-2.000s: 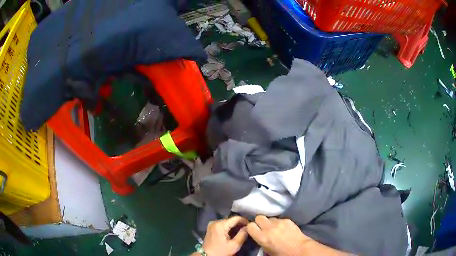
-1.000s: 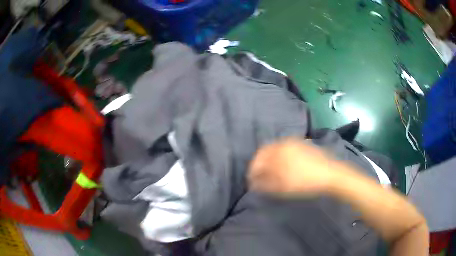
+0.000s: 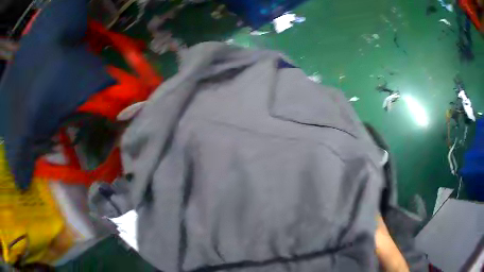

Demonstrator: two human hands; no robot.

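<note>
A large grey garment piece (image 3: 265,159) is spread over the heap in the middle and lower part of the view, with folds running down it and a dark edge along the bottom. A white fabric panel (image 3: 127,228) shows at its lower left. Of my right arm only a strip of skin (image 3: 389,247) shows at the lower right edge of the grey cloth; the hand itself is hidden by the cloth. My left hand is not in view.
A red plastic stool (image 3: 130,87) with navy cloth (image 3: 50,79) on top stands at left. A yellow basket (image 3: 29,212) is at lower left. A blue crate (image 3: 257,10) is at the top. Scraps lie on the green floor (image 3: 339,42). A grey panel (image 3: 456,228) is at lower right.
The grey cloth now lies broader over the heap and covers most of the white panel. My left hand has left the view. My right hand has gone from above the heap to behind the cloth.
</note>
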